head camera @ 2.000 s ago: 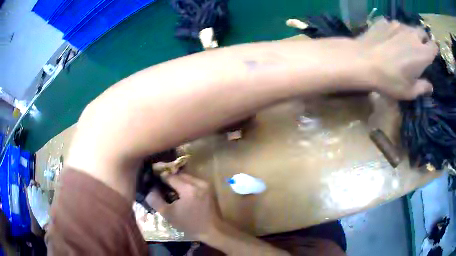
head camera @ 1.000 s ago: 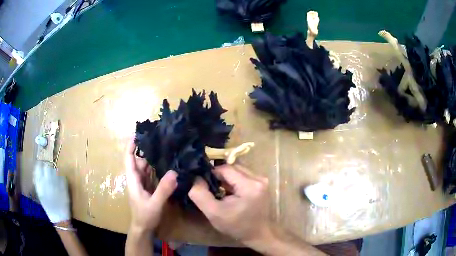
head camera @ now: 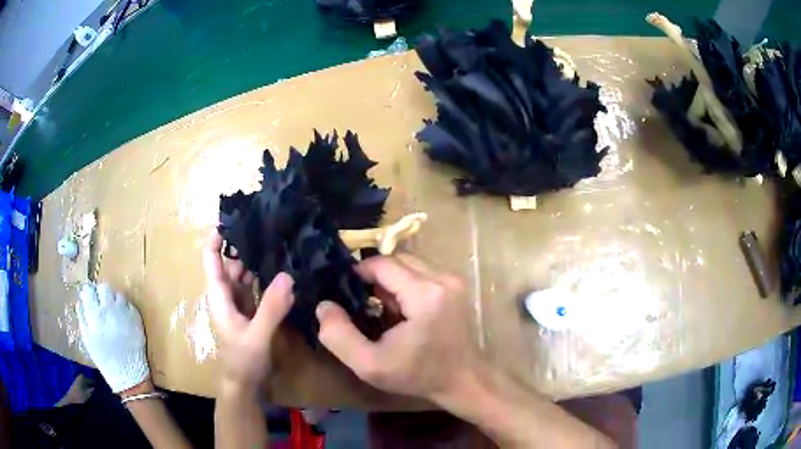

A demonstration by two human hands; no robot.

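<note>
A black ruffled piece point(head camera: 299, 219) with jagged, leaf-like edges is held between my two hands just above the brown bench. A beige limb point(head camera: 386, 235) pokes out of its right side. My left hand point(head camera: 246, 307) grips its lower left, thumb on the front. My right hand point(head camera: 395, 329) pinches the lower right part between thumb and fingers. A small beige nub shows beside my right fingers. The fingertips are partly hidden in the black layers. A white glue bottle point(head camera: 546, 310) with a blue tip lies to the right.
Another black bundle point(head camera: 509, 110) lies at the back centre, with more at the right. A dark brown bar point(head camera: 754, 263) lies at far right. Another person's white-gloved hand point(head camera: 112, 338) rests at left. The green belt point(head camera: 220, 74) runs behind the bench point(head camera: 439, 368); a green tray point(head camera: 722, 412) is below right.
Two seconds ago my left arm reached across to the bundles at right. Since one second ago, both hands stay on the black piece; the view has shifted slightly and the neighbour's gloved hand moved right.
</note>
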